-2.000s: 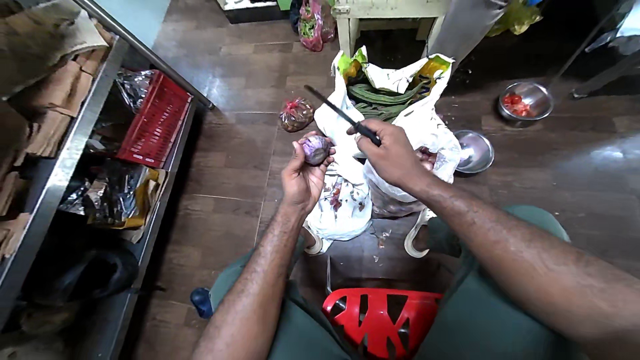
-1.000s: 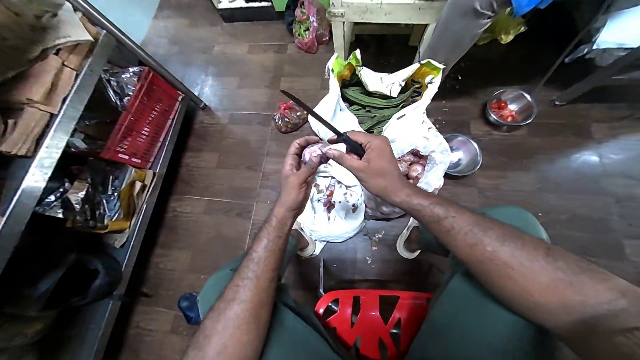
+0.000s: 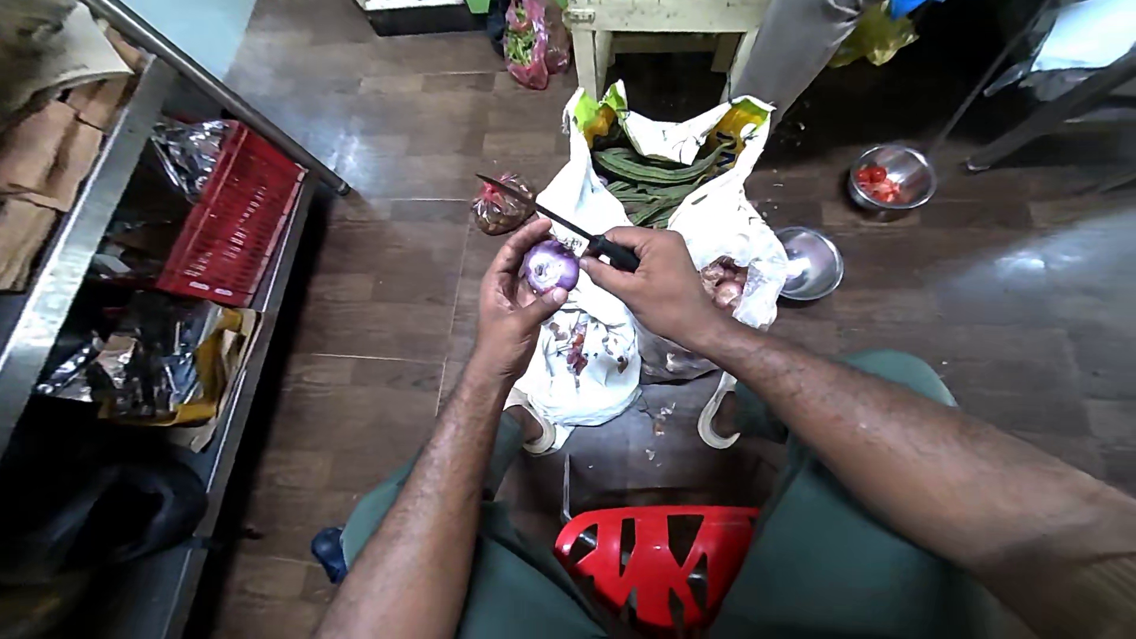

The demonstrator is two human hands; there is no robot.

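Note:
My left hand (image 3: 513, 311) holds a purple onion (image 3: 551, 267) between thumb and fingers, its round root or stem end facing up. The black handle of a kitchen knife (image 3: 568, 222) is in my right hand (image 3: 661, 280), and the dark blade points up and left, past the onion. Below the hands lies a white plastic bag (image 3: 581, 390) with onion peels on it. Long green ridged vegetables (image 3: 661, 177) fill an open white sack behind. Onions (image 3: 726, 282) show in a clear bag beside my right wrist.
A steel bowl (image 3: 809, 264) stands right of the bags; another bowl (image 3: 923, 191) holds cut red pieces. A knotted bag (image 3: 502, 213) lies left of the sack. Metal shelving (image 3: 266, 355) with a red basket (image 3: 232, 217) is at left. A red plastic chair (image 3: 652, 524) is between my legs.
Over two seconds my hands came together around the onion, then parted slightly. The onion's purple side shows more plainly now, and the knife blade has moved off it.

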